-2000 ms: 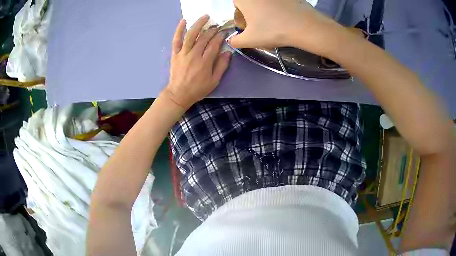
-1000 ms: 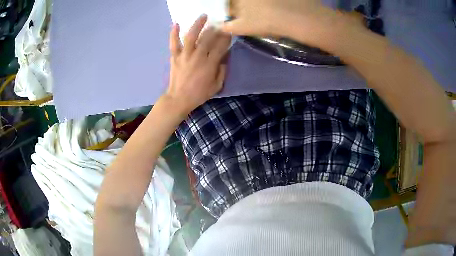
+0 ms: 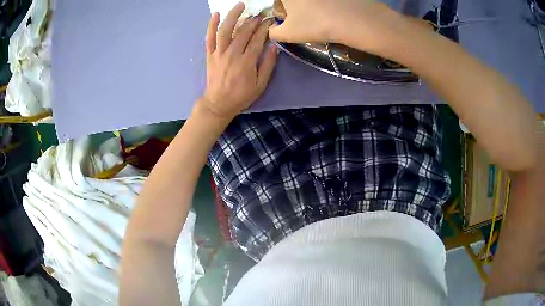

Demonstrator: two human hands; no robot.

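A white garment piece (image 3: 230,7) lies on the lavender-grey table cover (image 3: 128,66) at the top of the view, cut off by the frame edge. My left hand (image 3: 239,66) lies palm down, its spread fingertips on the near edge of the cloth. My right hand (image 3: 317,21) is closed around the handle of the steam iron (image 3: 352,63). The iron's dark silver body lies below and right of that hand, and its pointed front reaches toward my left fingertips. My right hand and forearm hide most of the handle and the iron's far side.
Heaped white cloth (image 3: 83,221) hangs at the lower left, off the table. More white cloth (image 3: 30,66) is at the upper left beside a yellow bar (image 3: 27,118). A brown panel (image 3: 478,185) with yellow bars stands at the lower right. A thin cord (image 3: 472,23) runs at the upper right.
The iron, covered more by my blurred right arm one second ago, now shows more of its body. The camera view has shifted slightly. My left hand stays at the cloth's near edge.
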